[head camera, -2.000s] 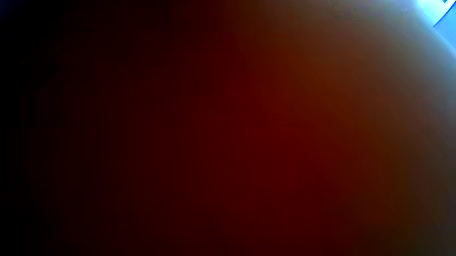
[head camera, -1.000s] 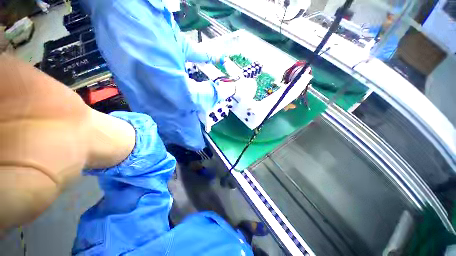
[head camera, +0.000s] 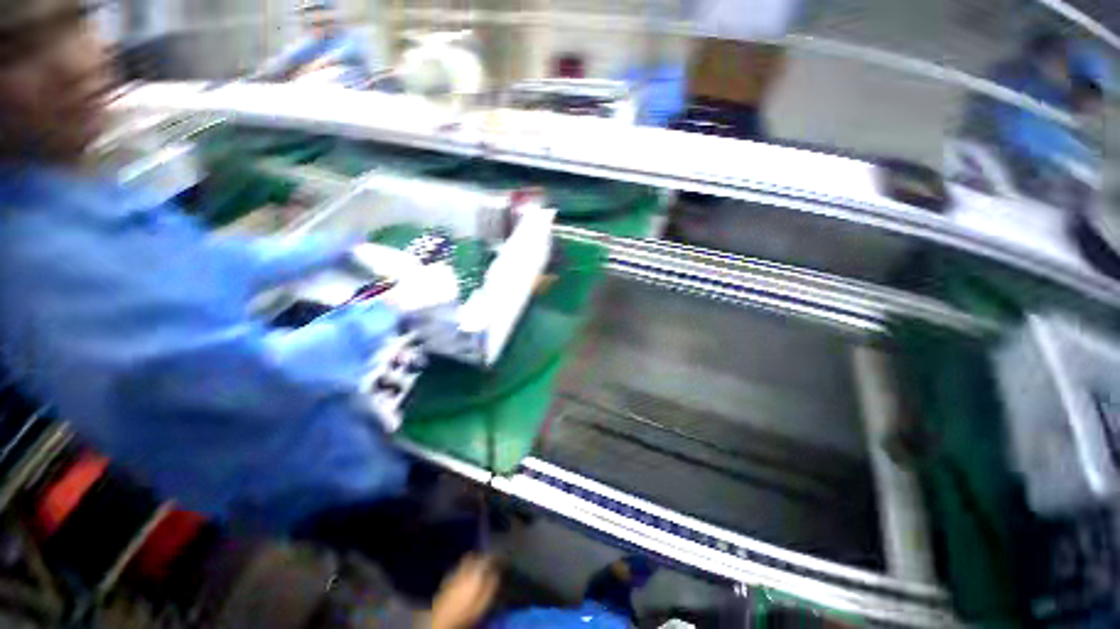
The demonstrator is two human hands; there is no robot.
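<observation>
The frame is blurred. A bare hand (head camera: 467,592), apparently my left, is small at the bottom edge; its fingers and any hold are unclear. My right hand is not in view. Nearest in front, a white housing (head camera: 521,273) lies on a green mat (head camera: 491,424) at left centre. A green circuit board (head camera: 469,261) and dark capacitors (head camera: 430,246) show inside it. A reddish coil (head camera: 526,197) is at its far end. A plate with dark holes (head camera: 396,378) is at its near side. Another person's white-gloved hands (head camera: 418,280) reach into the housing.
The person in a blue smock (head camera: 184,344) stands close at left, before red and black trays (head camera: 166,541). The conveyor rail (head camera: 688,541) crosses the bottom. A long white bench (head camera: 737,162) runs behind the line. Another white housing (head camera: 1062,393) is at right. People are at far left and right.
The view has swung right; the other person and housing now appear farther left. The large bare hand and blue sleeve near the camera have left the left side. A second white housing has come into view.
</observation>
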